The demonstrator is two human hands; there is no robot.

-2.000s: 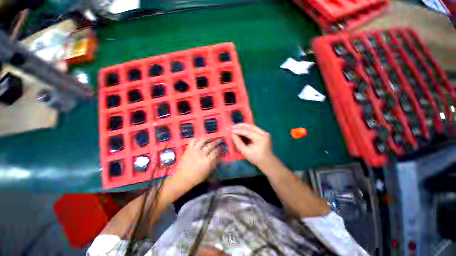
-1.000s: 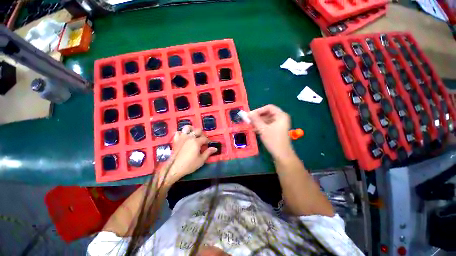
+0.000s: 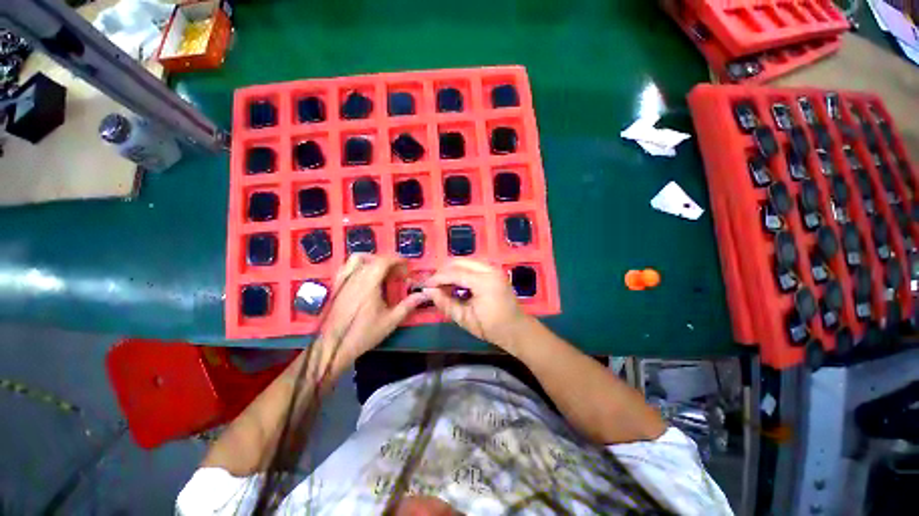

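A red tray (image 3: 391,174) with square pockets lies in front of me, with black rounded-square units in its pockets. One unit in the front row (image 3: 310,295) has a bright, whitish face. My left hand (image 3: 365,302) and my right hand (image 3: 482,300) meet over the middle of the front row. Their fingertips are closed around a small dark unit (image 3: 422,292), mostly hidden by the fingers. Whether it is lifted off its pocket cannot be told. The pockets under my hands are partly covered.
A loaded red tray (image 3: 734,217) stands at right, other red trays (image 3: 751,25) behind it. White scraps (image 3: 676,201) and orange pieces (image 3: 642,278) lie between the trays. At left are a metal post (image 3: 121,76), a grey-white bottle (image 3: 136,138), an orange box (image 3: 197,37) and a red stool (image 3: 161,391).
My right hand has moved from the tray's right edge, where it held a small white piece, to meet my left hand over the front row. The white piece no longer shows. The view has shifted.
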